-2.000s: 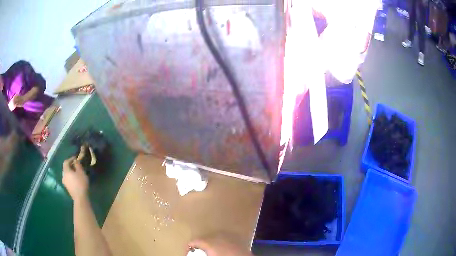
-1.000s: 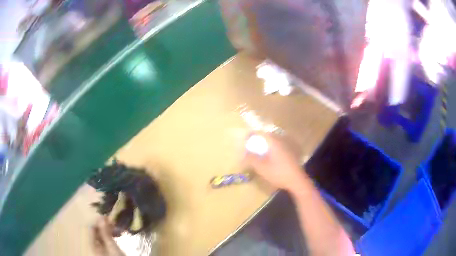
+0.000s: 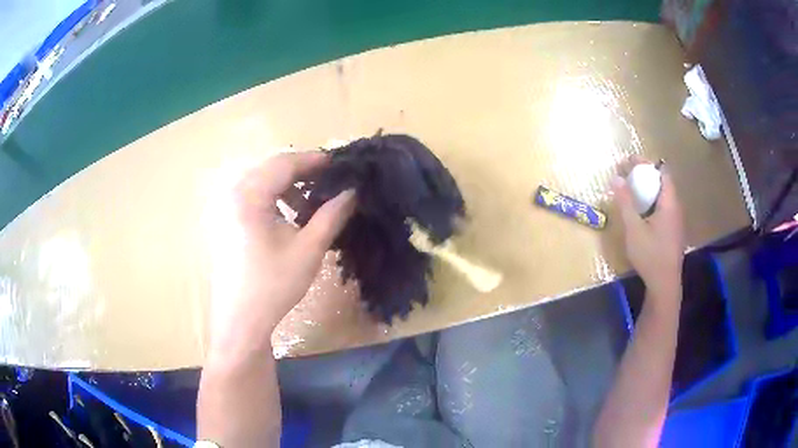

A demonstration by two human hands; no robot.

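Note:
A black, shaggy feathered body [image 3: 394,206] lies over the tan table, with a cream-yellow leg [image 3: 468,267] sticking out toward the lower right. My left hand [image 3: 284,227] holds its left side between thumb and fingers. My right hand [image 3: 652,219] is closed around a white rounded glue bottle [image 3: 645,186], its dark thin tip pointing up and away. A small blue-and-yellow packet [image 3: 570,207] lies between the body and my right hand.
Tan, film-covered cardboard [image 3: 490,96] covers the table edge, with a green surface [image 3: 289,31] behind. A white crumpled tissue [image 3: 701,103] lies at the far right. A blue crate [image 3: 131,411] with cream legs is below left; more blue trays [image 3: 709,420] are below right.
The view has turned down and left. The feathered body has come from the green surface onto the tan table in my left hand. My right hand still holds the bottle, now beside the packet.

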